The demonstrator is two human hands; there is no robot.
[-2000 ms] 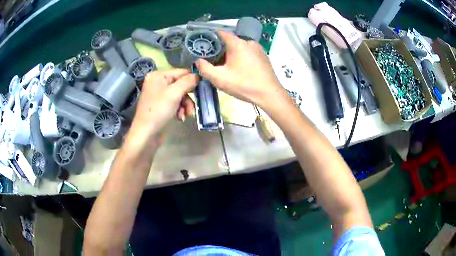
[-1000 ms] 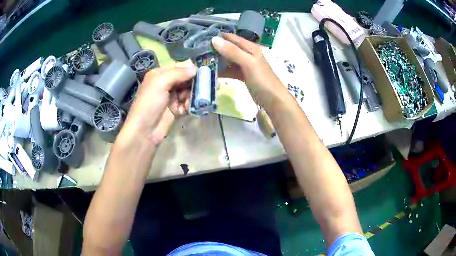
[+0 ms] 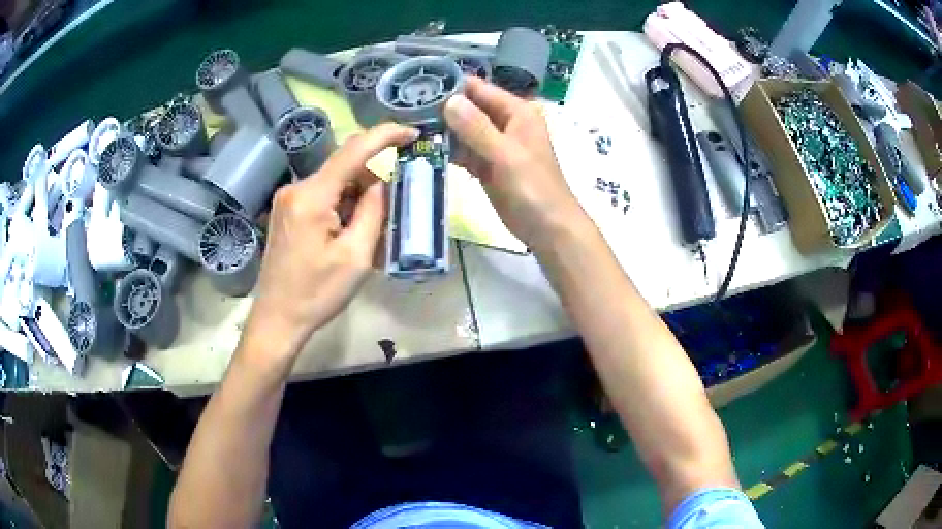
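A grey fan unit [image 3: 396, 248] is held over the bench, its drum head away from me and its open handle pointing toward me. A pale battery cell [image 3: 418, 212] lies in the open handle. A small green circuit board [image 3: 426, 150] shows near the head. My left hand [image 3: 320, 227] grips the handle's left side, with its index finger near the board. My right hand [image 3: 508, 155] holds the unit at the right of the drum head; some of its fingers are hidden.
Grey housings [image 3: 170, 201] are heaped at left, with white housings [image 3: 46, 248] beyond. At right are a black electric screwdriver [image 3: 680, 155], its cord, and a box of circuit boards [image 3: 762, 114]. Small parts [image 3: 611, 189] lie on the bench. A red stool [image 3: 893, 346] stands on the floor.
The unit has tilted so its drum face and the whole battery show more clearly. My left index finger has moved up to the board area. The hand screwdriver no longer shows beside my right forearm.
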